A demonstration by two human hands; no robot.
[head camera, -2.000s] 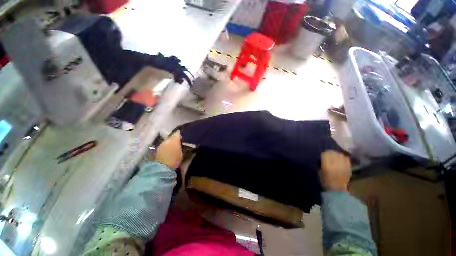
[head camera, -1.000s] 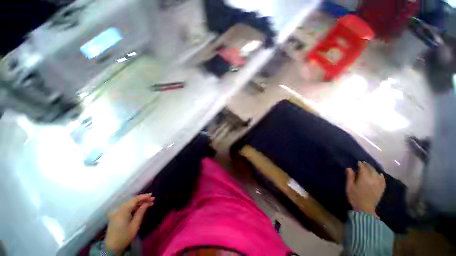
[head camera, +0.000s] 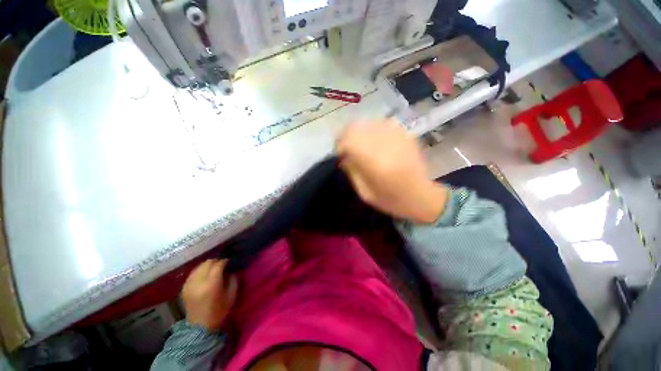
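A black cloth piece [head camera: 297, 206] is stretched between my hands over my lap, along the front edge of the white sewing table [head camera: 109, 217]. My left hand [head camera: 208, 293] grips its lower left end. My right hand [head camera: 391, 167] is raised near the table edge, slightly blurred, and grips its upper right end. The sewing machine's needle area [head camera: 217, 83] is beyond the cloth, with no cloth seen under it. Red-handled thread snips [head camera: 337, 94] lie on the table right of the needle.
A tool tray [head camera: 427, 61] is recessed in the table at right, dark cloth behind it. More dark cloth [head camera: 522, 239] lies right of my right arm. A red stool [head camera: 565, 119] stands on the floor at right. A green fan [head camera: 87, 14] and pale blue tub [head camera: 43, 54] are upper left.
The view has swung towards the table. My right hand has left the cloth stack and moved to the table edge. Both hands now hold a black piece; my left hand looked empty a second ago.
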